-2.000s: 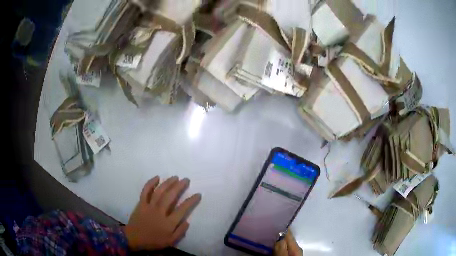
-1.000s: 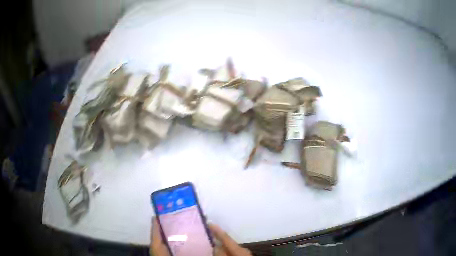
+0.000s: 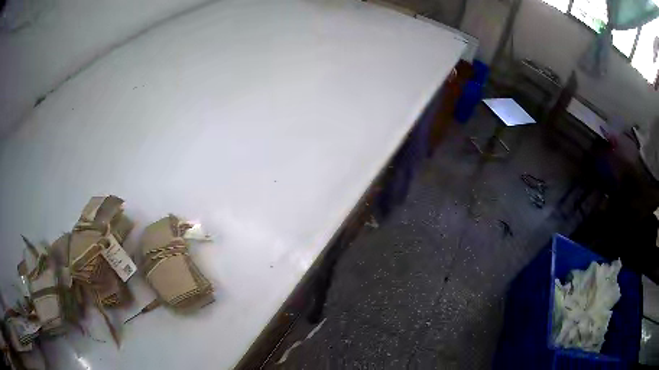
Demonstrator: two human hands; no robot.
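Observation:
No hand shows in the head view, and the phone is out of the picture. Nearest in front, at the lower left of the white table (image 3: 238,144), lie tied bundles of fabric pieces. A brown bundle (image 3: 175,271) with a tie round its middle lies furthest right, with a small white tag at its upper end. Beside it is another brown bundle (image 3: 97,260) with a white printed bundle ticket (image 3: 119,259). Paler bundles (image 3: 45,293) are partly cut off at the left edge. A slim dark strip end (image 3: 143,311) lies between bundles.
The table's edge runs diagonally down the middle. On the right is a speckled grey floor (image 3: 426,274) with a blue crate (image 3: 553,296) holding whitish pieces (image 3: 587,307). Further back stand a small white-topped table (image 3: 509,111), blue and orange things, other workstations and windows.
The view has swung to the right. The bundles have shifted to the lower left, and the phone and both hands have left the picture. The floor and crate have come into view.

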